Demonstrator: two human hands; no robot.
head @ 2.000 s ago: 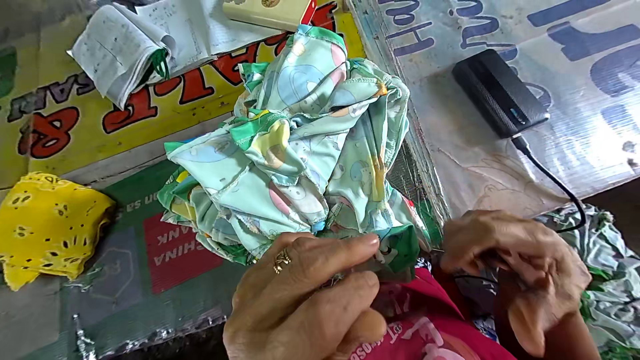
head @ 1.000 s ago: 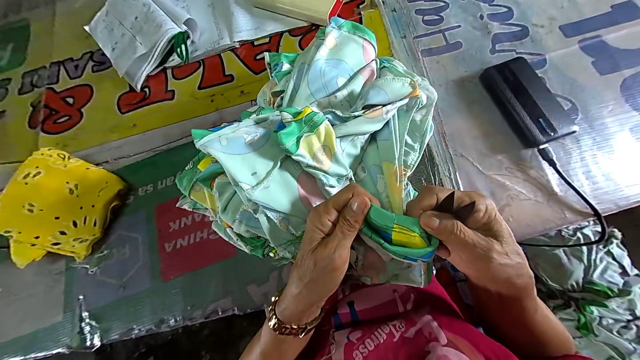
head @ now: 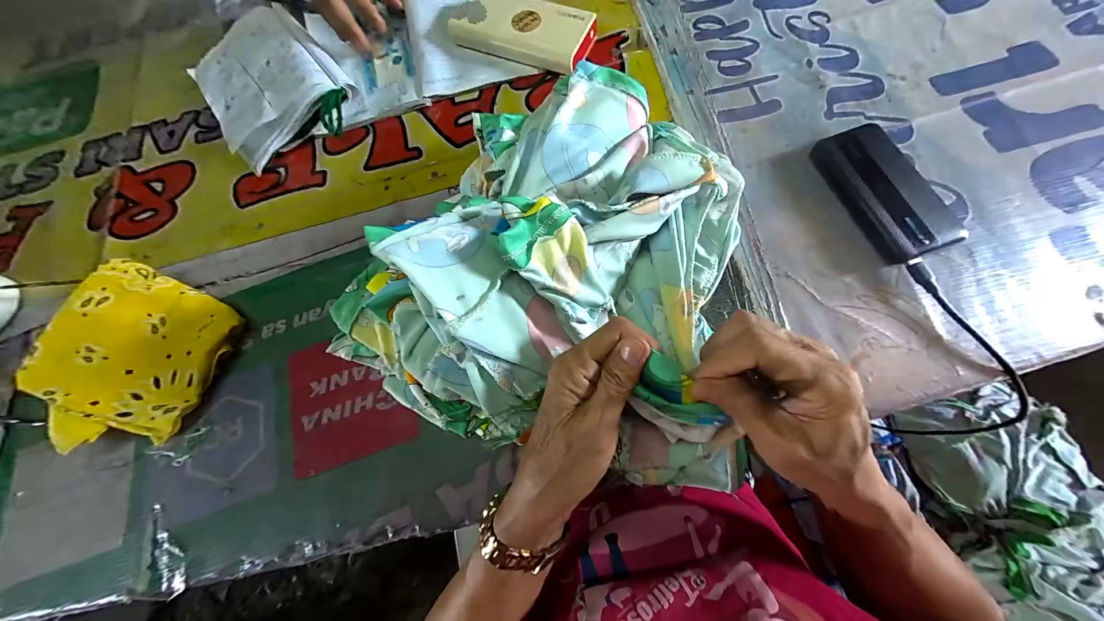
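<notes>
A heap of light green printed fabric [head: 517, 293] with green trimmed edges lies bunched up in front of me. My left hand [head: 595, 397], a bracelet on its wrist, pinches a green band at the near edge of the cloth between thumb and fingers. Close beside it on the right, my right hand [head: 785, 397] grips the same band near a yellow part. Whether a small tool sits within the right fingers cannot be told. Some of the cloth hangs below both hands, over the table's near edge.
A folded yellow patterned cloth [head: 129, 349] lies at left. A black power bank [head: 888, 194] with a cable [head: 975, 328] lies at right, above more green fabric [head: 1026, 492]. At the top are papers [head: 267, 82], a cream box [head: 522, 33] and another person's hand [head: 349, 19].
Two seconds ago my hands were apart, the left nearly off the cloth; now both grip its green edge. Another person's hand has appeared over the papers at the top.
</notes>
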